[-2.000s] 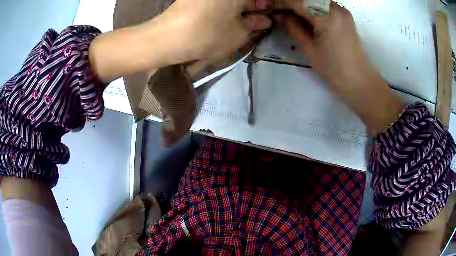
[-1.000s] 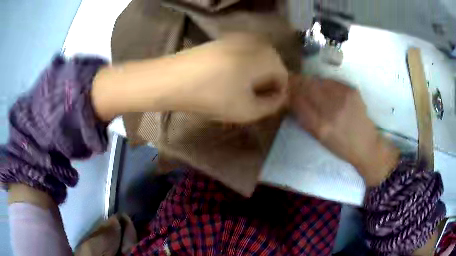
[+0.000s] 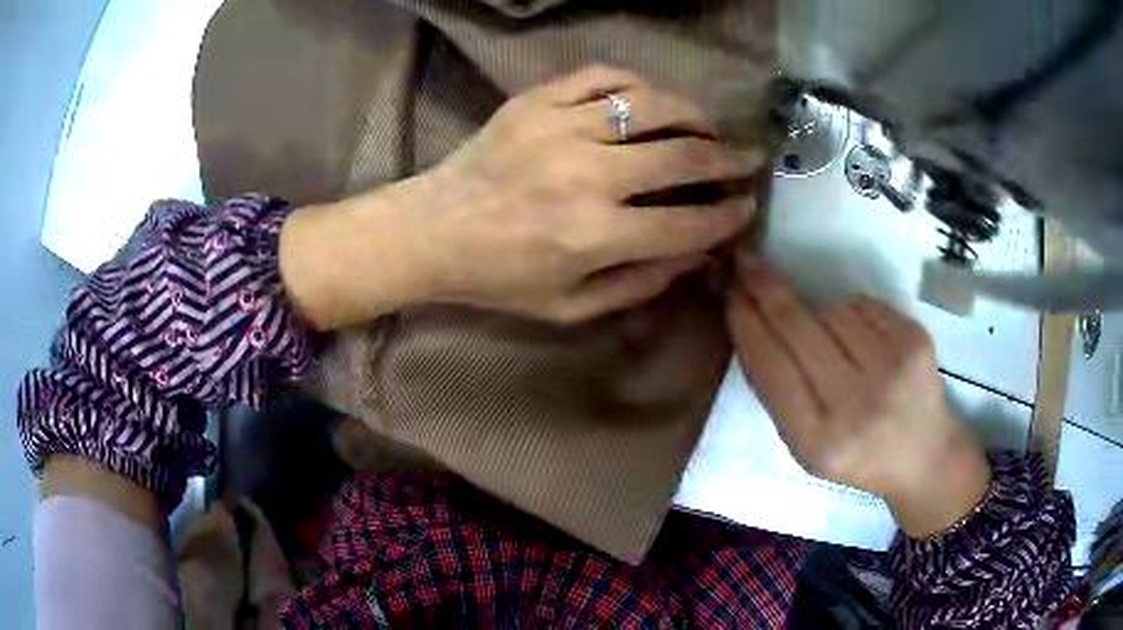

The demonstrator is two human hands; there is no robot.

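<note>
The brown ribbed fabric panel (image 3: pixel 530 400) lies over the white machine table, and its pointed lower corner hangs over the front edge onto the lap. My left hand (image 3: pixel 603 203), with a ring on one finger, lies on the panel with its fingers slightly apart and the fingertips at the panel's right edge. My right hand (image 3: pixel 837 369) is at that same edge, its fingertips at the cloth just below the left fingertips. What lies under the fingertips is hidden.
The blurred sewing machine head (image 3: pixel 985 86) is at the upper right, with small metal parts (image 3: pixel 954 203) below it. A round metal plate (image 3: pixel 810 133) is set in the bed. A tan strip (image 3: pixel 1054 351) lies at the right. Crumpled brown fabric (image 3: pixel 234 560) is at the lower left.
The brown panel now lies spread flatter, with its corner down over the lap. My left hand has gone from closed fingers to spread fingers on the cloth. More of the machine head shows.
</note>
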